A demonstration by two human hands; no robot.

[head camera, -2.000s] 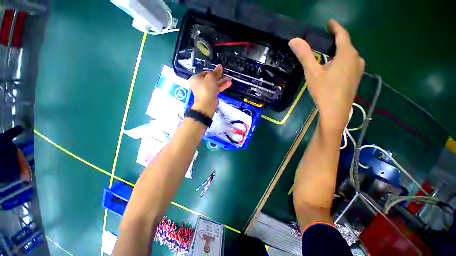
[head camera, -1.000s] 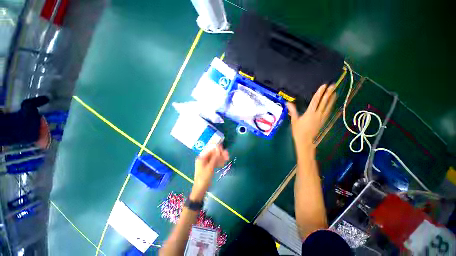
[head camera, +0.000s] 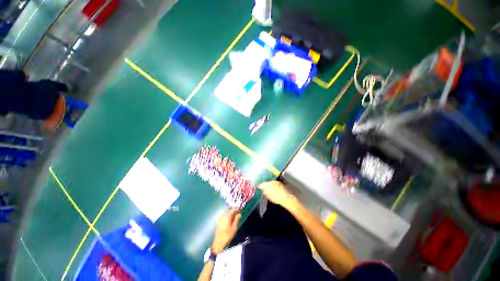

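Note:
The long heap of red and white wire leads lies on the green bench in front of me. My left hand is just below the heap's near end, close to my body. My right hand is at the bench edge, right of the heap. Both hands are blurred. A small grey shape shows below the right fingers; I cannot tell if it is held. A small separate lead bundle lies beyond the heap.
A small blue bin, white sheets, a blue tool bin and a black case are on the bench. A large blue bin is lower left. The black parts tray and pale strip are right. A person's arm shows left.
The black case went from open to shut, its lid down in the middle frame. Both hands have moved back from it towards my body. The view has shifted, showing the whole lead heap.

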